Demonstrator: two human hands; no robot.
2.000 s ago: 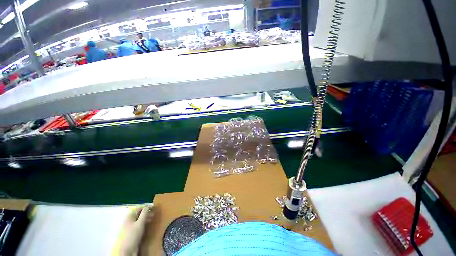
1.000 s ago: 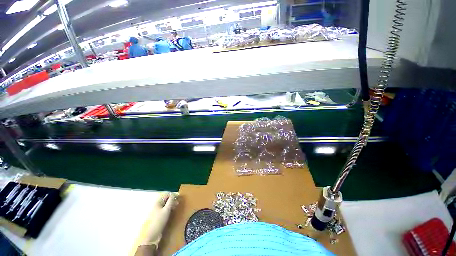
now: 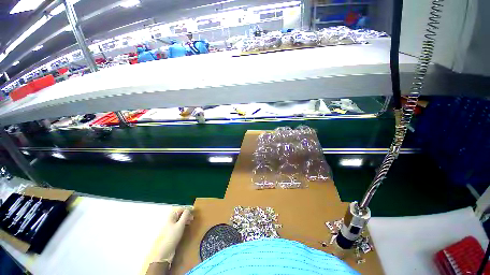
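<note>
My left hand (image 3: pixel 173 234), in a thin cream glove, rests at the left edge of the brown cardboard sheet (image 3: pixel 215 207); its fingers are bunched and I cannot tell whether they hold anything. My right hand is not in view. A pile of small silver parts (image 3: pixel 254 222) lies on the cardboard, with a round dark speckled dish (image 3: pixel 220 241) left of it. A silver and black electric screwdriver (image 3: pixel 353 225) hangs from a coiled spring over a smaller parts pile (image 3: pixel 366 246). My blue sleeve or gown covers the bottom centre.
Clear plastic domed covers (image 3: pixel 287 156) stand on the cardboard over the green conveyor (image 3: pixel 134 177). A white shelf (image 3: pixel 215 72) crosses above. A black parts tray (image 3: pixel 29 217) is at left, a red ribbed block (image 3: pixel 463 257) at right. Black cable hangs at right. People in blue are far off.
Over two seconds the view has swung left, so the bench shifts rightward in the picture and the black tray shows fully. My left hand stays at the cardboard's edge.
</note>
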